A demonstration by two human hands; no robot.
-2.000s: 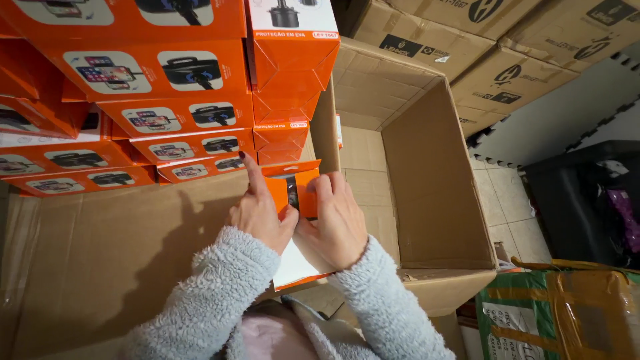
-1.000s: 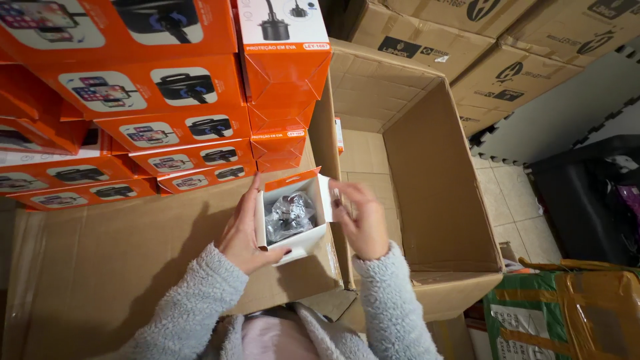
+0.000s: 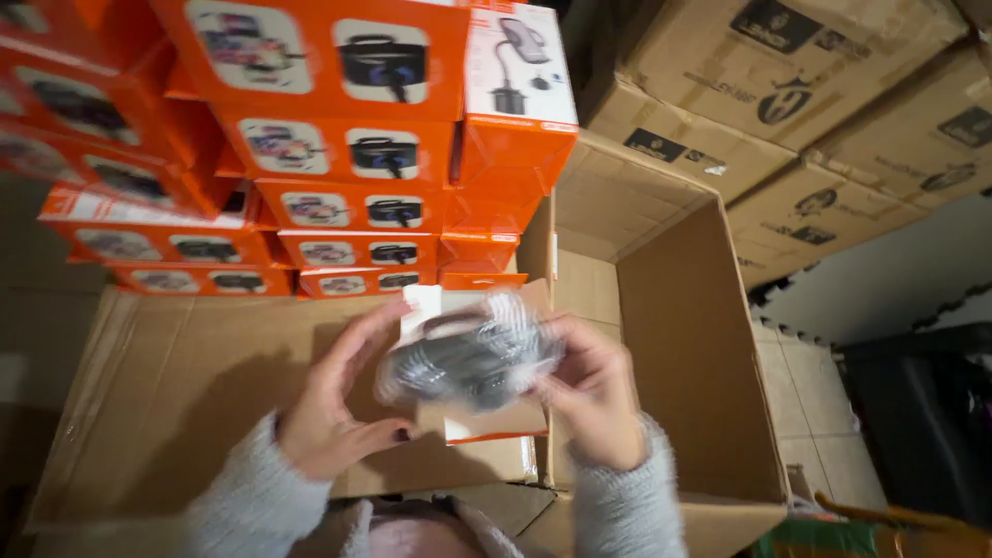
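Note:
A dark item in a clear plastic bag (image 3: 473, 360), blurred by motion, is held up by my right hand (image 3: 601, 387), whose thumb and fingers pinch its right end. My left hand (image 3: 341, 395) curves around the left side, thumb and fingers apart; a gap shows between it and the bag at the thumb. Behind and below the bag lies the small white and orange box (image 3: 496, 428), mostly hidden, on a cardboard surface (image 3: 256, 349).
Stacked orange boxes with product pictures (image 3: 341, 147) stand at the back left. A large open carton (image 3: 690, 349) is on the right, with closed cartons (image 3: 721, 93) behind it. A dark bin (image 3: 922, 418) and a green and brown taped parcel (image 3: 852, 539) are at the far right.
The bagged item, inside the opened small box one second ago, is now out of it in my right hand. My left hand has let go of the box, which was shut two seconds ago.

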